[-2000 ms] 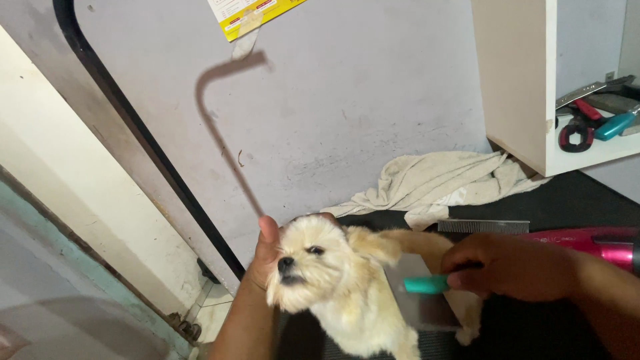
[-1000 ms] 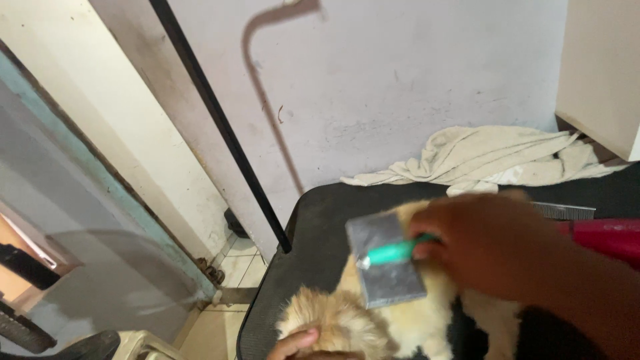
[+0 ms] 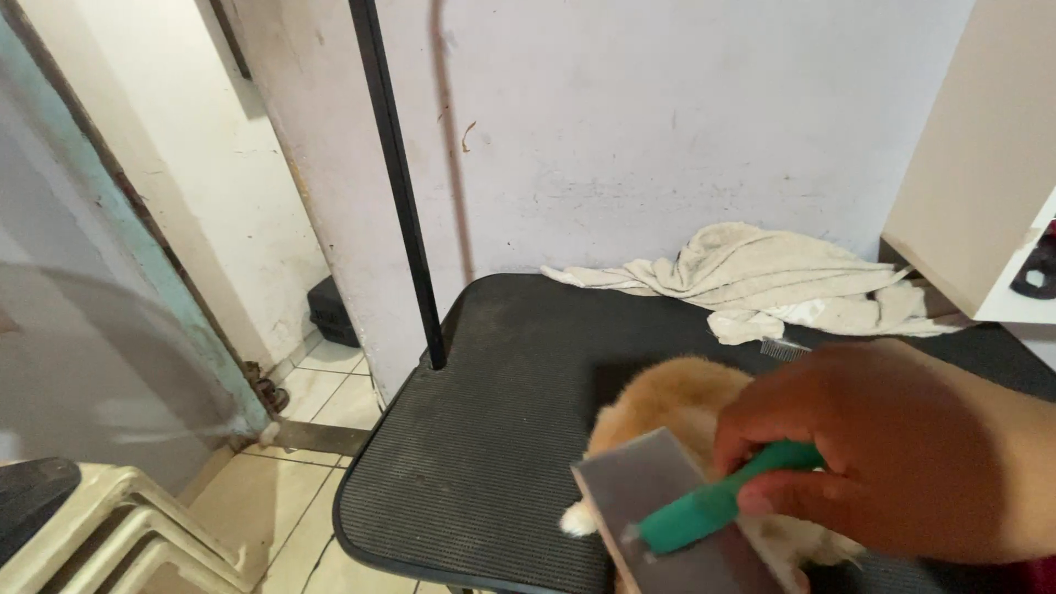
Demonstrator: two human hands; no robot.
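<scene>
My right hand point(image 3: 874, 454) grips the green handle of a slicker brush point(image 3: 660, 511) with a flat grey head. The brush is held over the side of a small dog with cream and light-brown fur point(image 3: 676, 396), and it covers part of the body. The dog is on a black ribbed grooming table point(image 3: 462, 445); one white paw point(image 3: 577, 520) shows left of the brush head. The dog's head is not visible. Behind my right hand lies a metal comb point(image 3: 782, 350), partly hidden. My left hand is out of the view.
A crumpled cream towel point(image 3: 742, 272) lies along the table's back edge by the wall. The table's black upright post point(image 3: 400, 181) rises at the back left corner. Stacked plastic chairs point(image 3: 140, 528) stand at the lower left, and a white shelf unit point(image 3: 965, 165) is at the right.
The view has swung down and left. My left hand, at the dog's head in the earlier frames, has gone out of view, as has the dog's face. My right hand still holds the brush.
</scene>
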